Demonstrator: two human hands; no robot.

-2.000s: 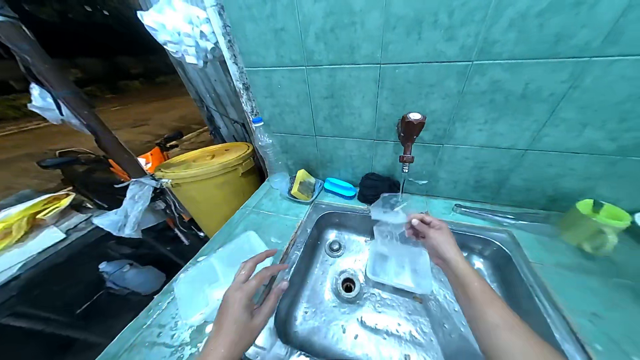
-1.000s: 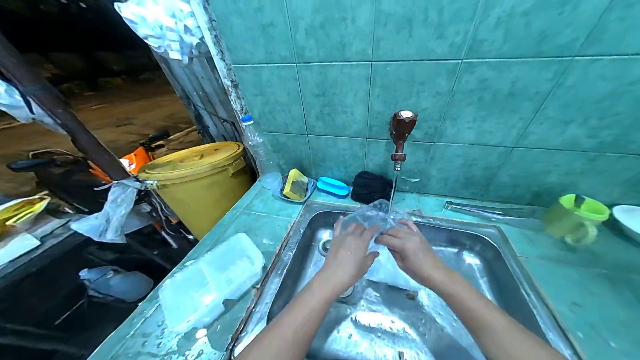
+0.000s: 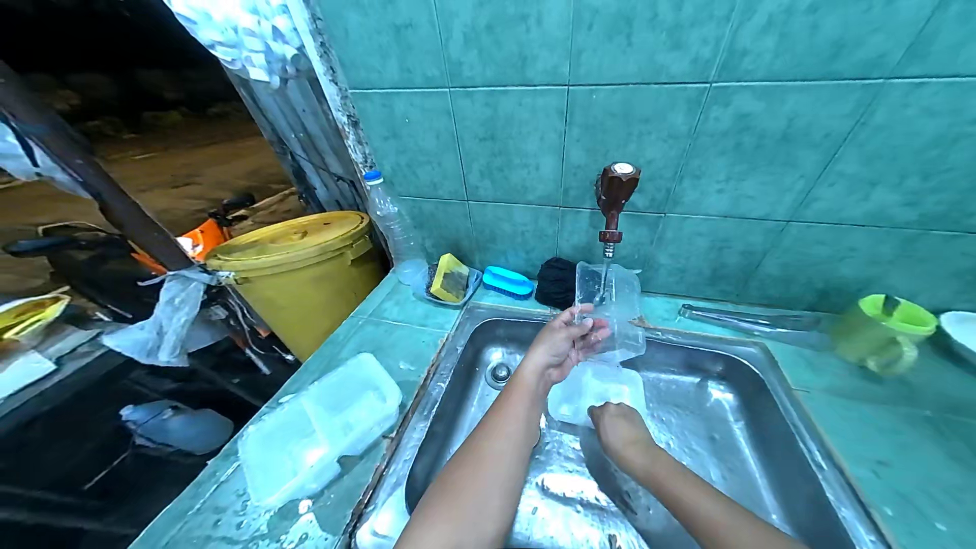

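Under the brown-handled faucet [image 3: 616, 191], my left hand [image 3: 563, 345] grips a clear plastic container [image 3: 619, 316] tilted upright, and a thin stream of water runs into it. Just below, my right hand [image 3: 619, 431] is closed at the edge of a translucent plastic piece [image 3: 591, 390], a lid or a shallow container, over the stainless steel sink [image 3: 705, 404]. Whether the two plastic pieces touch is hard to tell. More translucent plastic containers [image 3: 324, 431] lie on the tiled counter left of the sink.
Behind the sink are a yellow sponge [image 3: 450, 278] in a dish, a blue brush [image 3: 508, 282], a black scrubber [image 3: 557, 282] and a plastic bottle [image 3: 395, 229]. A green mug [image 3: 884, 332] stands at right, with a white bowl [image 3: 962, 332] beyond. A yellow lidded bucket [image 3: 305, 282] is at left.
Both hands were close together at the faucet one second ago. Now the right hand is lower, at the translucent piece, while the left holds the clear container under the water.
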